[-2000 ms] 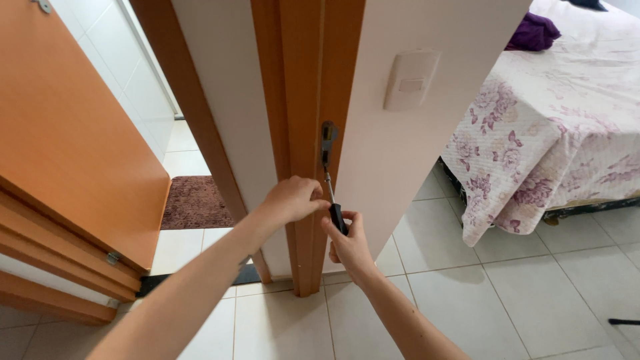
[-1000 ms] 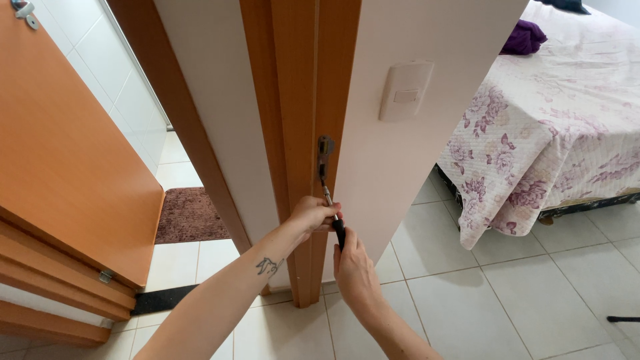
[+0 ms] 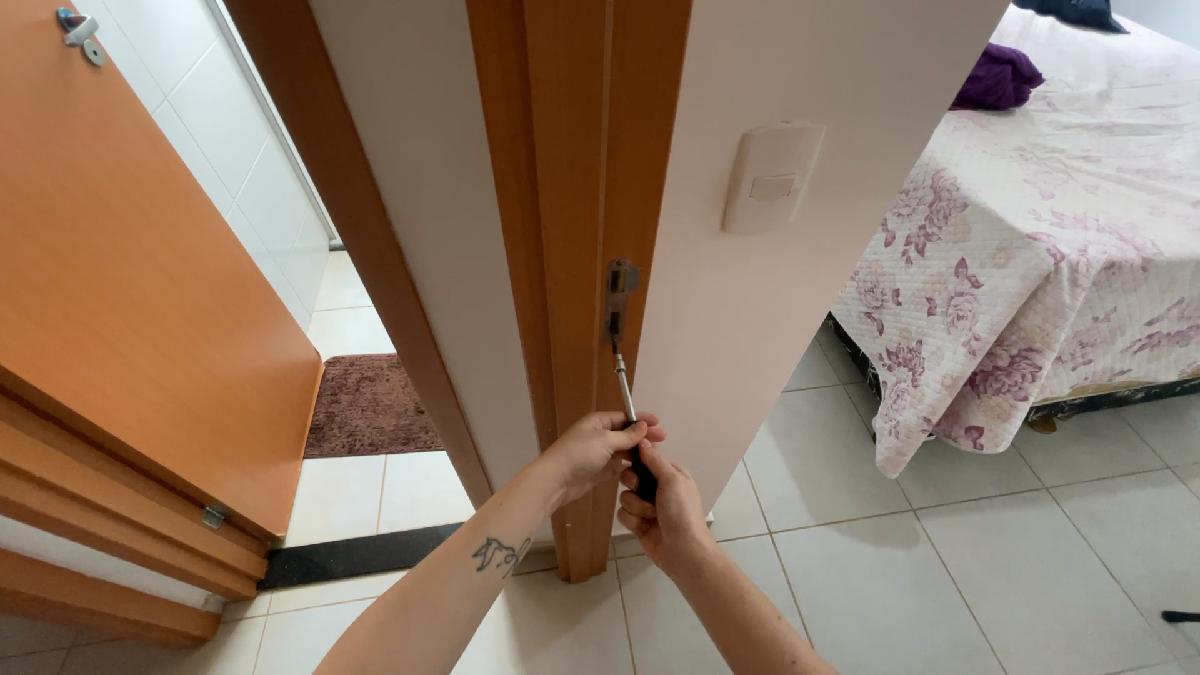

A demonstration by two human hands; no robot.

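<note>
A screwdriver [image 3: 626,386] with a black handle and a metal shaft points up at the lower end of a metal strike plate [image 3: 618,298], which sits in a wooden door frame [image 3: 575,234]. Around the black handle my right hand [image 3: 664,506] is closed. My left hand [image 3: 600,452] pinches the place where shaft and handle meet, just above the right one. The tip rests at or very near the plate's lower screw place; whether a screw is there is too small to tell.
A light switch [image 3: 772,178] is on the wall to the right of the frame. Farther right stands a bed with a floral cover [image 3: 1012,309]. At left are an open wooden door [image 3: 141,234], a brown mat [image 3: 370,408] and a dark threshold [image 3: 366,560].
Compared with two seconds ago, my left hand has shifted from beside the shaft's upper part down to the top of the handle. The right hand still holds the handle.
</note>
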